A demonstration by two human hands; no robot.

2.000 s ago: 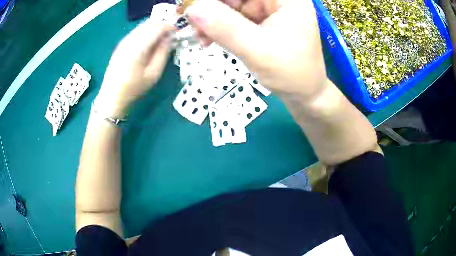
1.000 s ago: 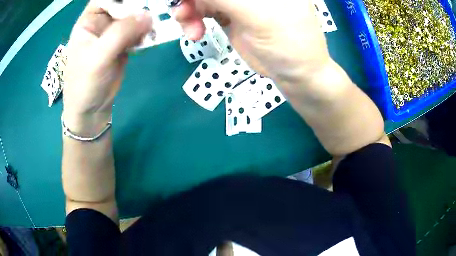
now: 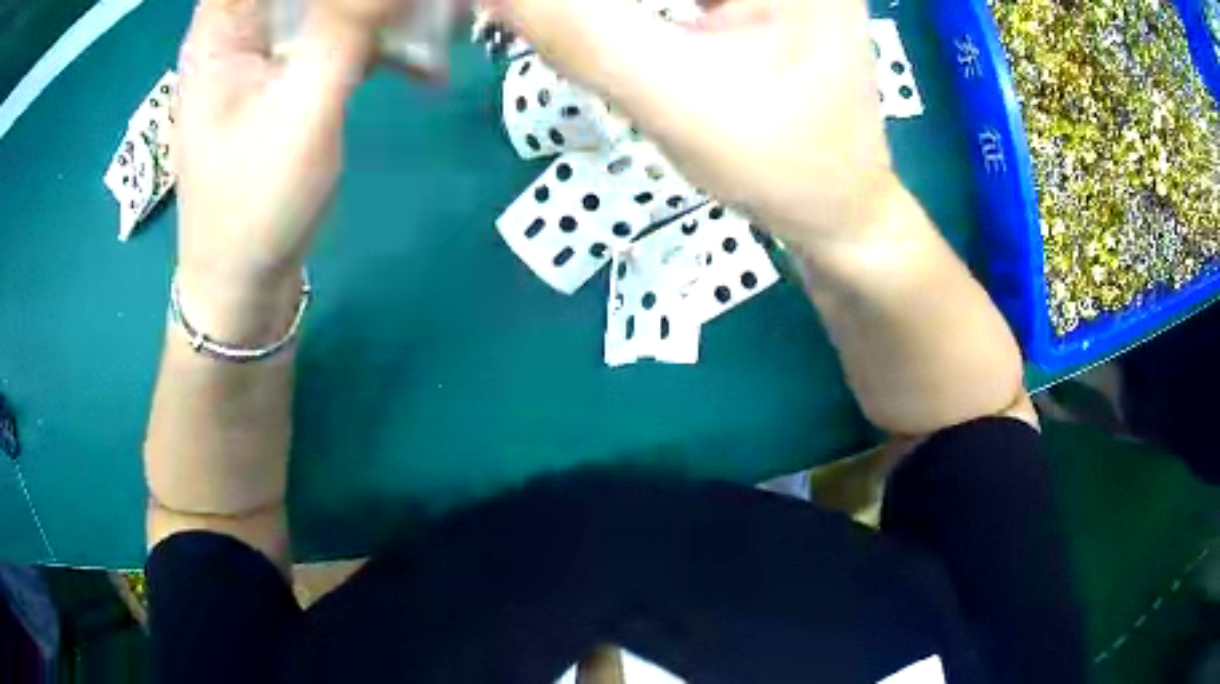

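Note:
My left hand (image 3: 261, 147) is at the upper left, its fingertips cut off by the top edge. It holds a blurred white perforated plate (image 3: 419, 40), only partly in view. My right hand (image 3: 729, 120) reaches in from the right over the plate pile, its fingertips also cut off at the top. Small dark, shiny bits (image 3: 495, 36) show beside its fingers; whether it grips them is unclear. The loose pile of white perforated plates (image 3: 566, 221) lies overlapping below and between the hands, partly hidden by my right hand.
Set-aside plates (image 3: 145, 147) lie left of my left hand. Another white plate (image 3: 896, 74) shows right of my right hand. A blue parts tray (image 3: 1010, 201) with small gold and silver fittings (image 3: 1117, 160) stands at the right. A dark object (image 3: 8, 430) is at the far left edge.
My left hand and its plate have moved up, leaving less of the plate in view. The view has shifted, with the tray and plates now placed differently in the picture.

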